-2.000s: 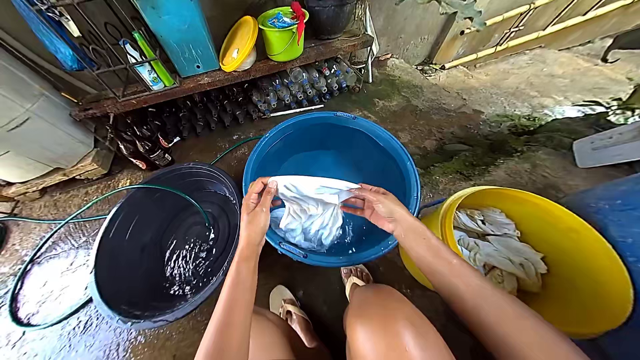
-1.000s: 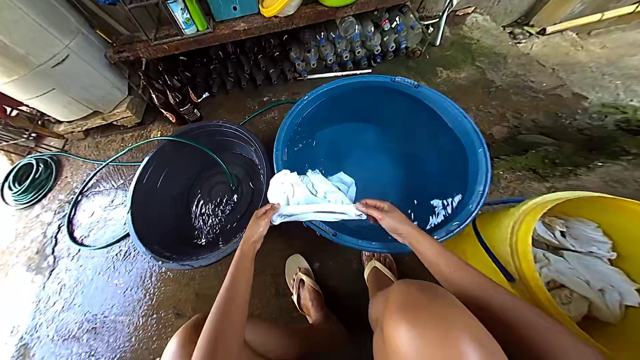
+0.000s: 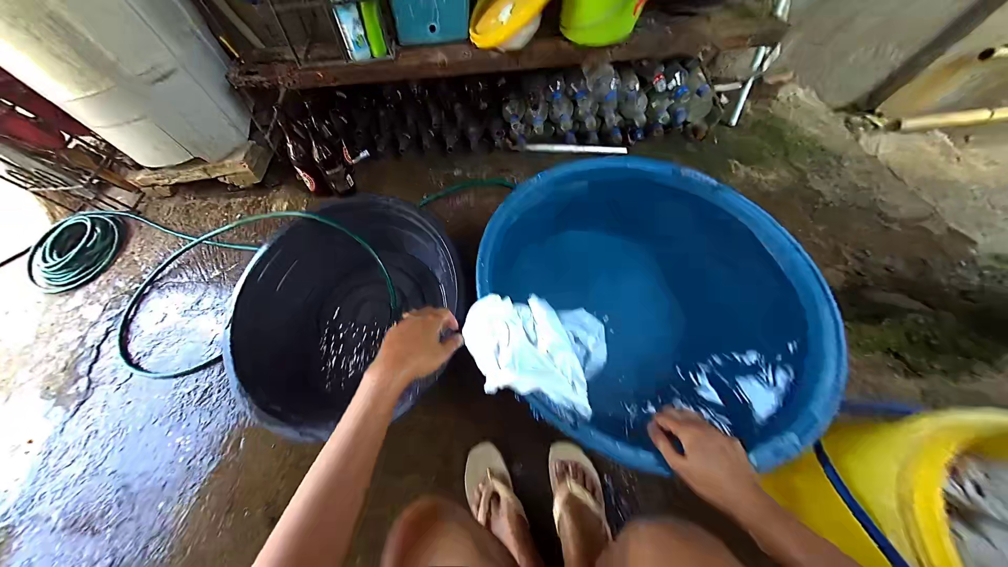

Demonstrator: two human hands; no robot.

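Observation:
A bunched white cloth (image 3: 531,350) is over the near left rim of the blue round tub (image 3: 827,315), which holds water. My left hand (image 3: 421,342) is at the cloth's left edge, above the right side of the black tub (image 3: 240,315). Its fingers are curled, and whether they grip the cloth is unclear. Over the blue tub's near rim is my right hand (image 3: 701,453), apart from the cloth, with a gap between thumb and fingers and nothing seen in it. A green hose (image 3: 315,216) runs into the black tub, where the water surface is rippled.
A yellow tub (image 3: 898,472) with pale cloths stands at the lower right. Behind the tubs, many bottles (image 3: 583,102) lie under a wooden shelf (image 3: 441,59). Coiled hose (image 3: 75,252) rests on wet concrete at the left. My sandalled feet (image 3: 579,488) are just before the blue tub.
My hands have moved apart; one second ago both held the white cloth stretched between them. My right hand is now away from it. The cloth hangs more bunched.

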